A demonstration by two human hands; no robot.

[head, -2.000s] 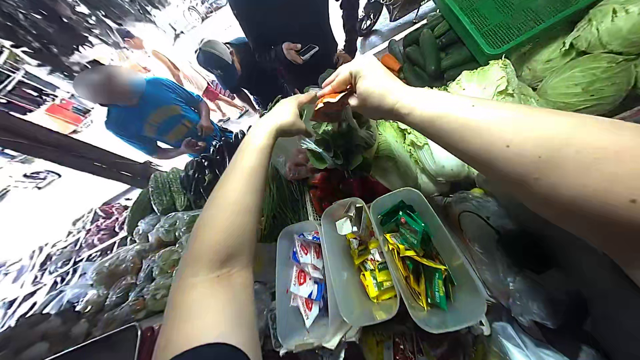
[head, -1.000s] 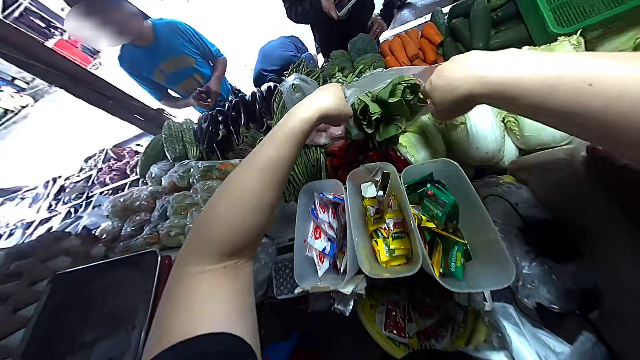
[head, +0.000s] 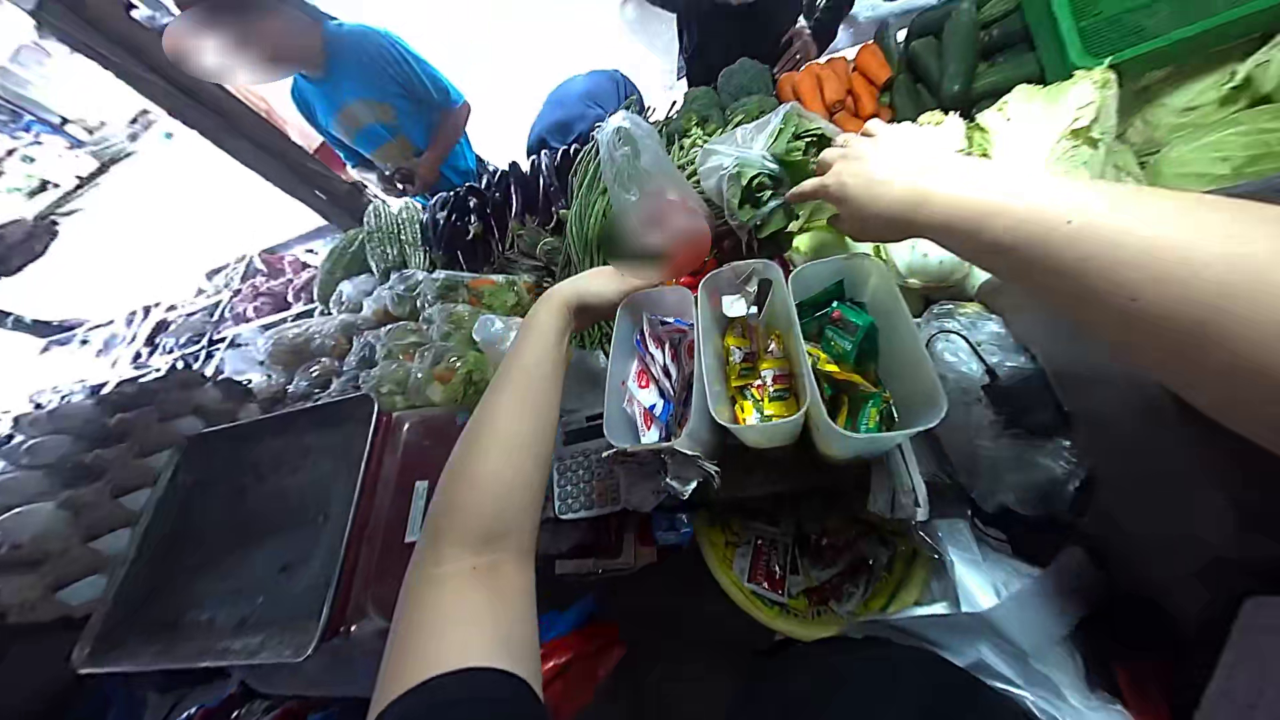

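My left hand (head: 612, 288) is under a clear plastic bag (head: 655, 200) with something reddish in it, just behind the tubs; its fingers are mostly hidden by the bag. My right hand (head: 862, 182) is spread over leafy greens (head: 800, 145), beside the thin plastic bag (head: 740, 165) around them; whether it touches them is unclear. Three translucent plastic tubs stand side by side: the left tub (head: 618, 400) holds white, red and blue sachets, the middle tub (head: 712, 380) yellow packets, the right tub (head: 918, 370) green and yellow packets.
A metal scale tray (head: 240, 530) lies at left, a calculator (head: 587, 482) below the tubs, a yellow basket (head: 790, 625) nearer me. Eggplants (head: 490, 215), carrots (head: 825, 88), broccoli (head: 745, 82) and a green crate (head: 1150, 40) lie behind. A person in a blue shirt (head: 375, 100) stands across the stall.
The greens, between both my hands a second ago, now lie partly bagged on the produce. My right hand's fingers have spread. My left hand has come down and left, to the bag with reddish contents.
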